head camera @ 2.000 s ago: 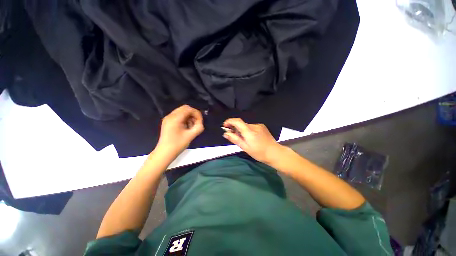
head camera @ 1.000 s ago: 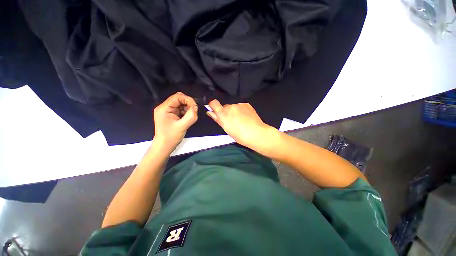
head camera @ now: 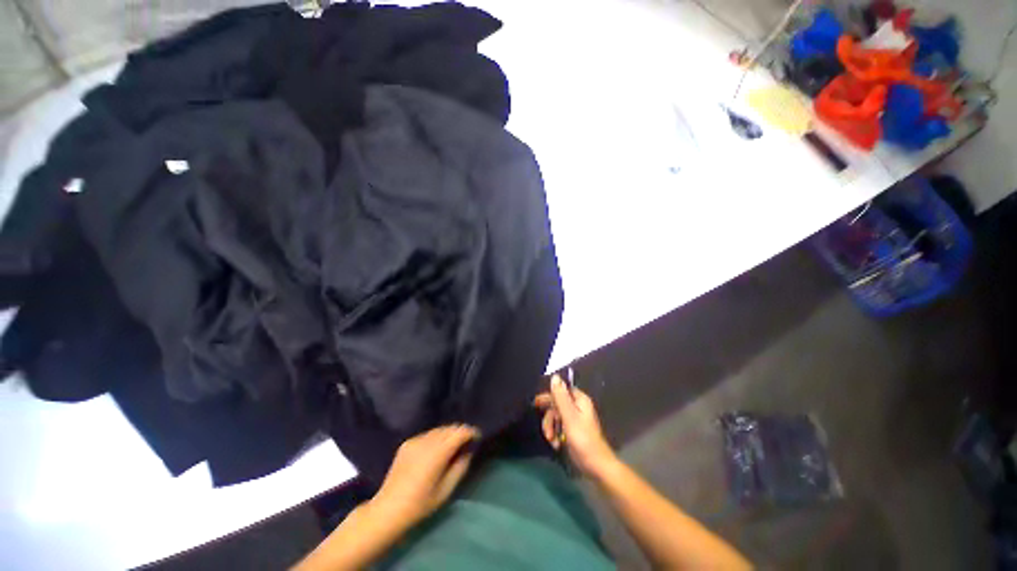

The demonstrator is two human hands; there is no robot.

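Note:
A large dark jacket lies inside out on the white table, its shiny wrinkled lining up. Two small white labels show at its upper left. My left hand is at the jacket's near edge with its fingers bent on the dark cloth. My right hand is at the near right corner of the jacket, beside the table edge. A small pale pointed tool, perhaps thread snips, sticks up from its fingers.
Red and blue cloth, a yellow sheet and a dark oblong item lie at the table's right end. A blue crate and a dark plastic-wrapped packet are on the floor. More dark garments lie behind.
The view has shifted, showing the whole jacket and the table's right end. My hands have moved from the middle of the lower border to its near right part. My left fingers now rest on cloth.

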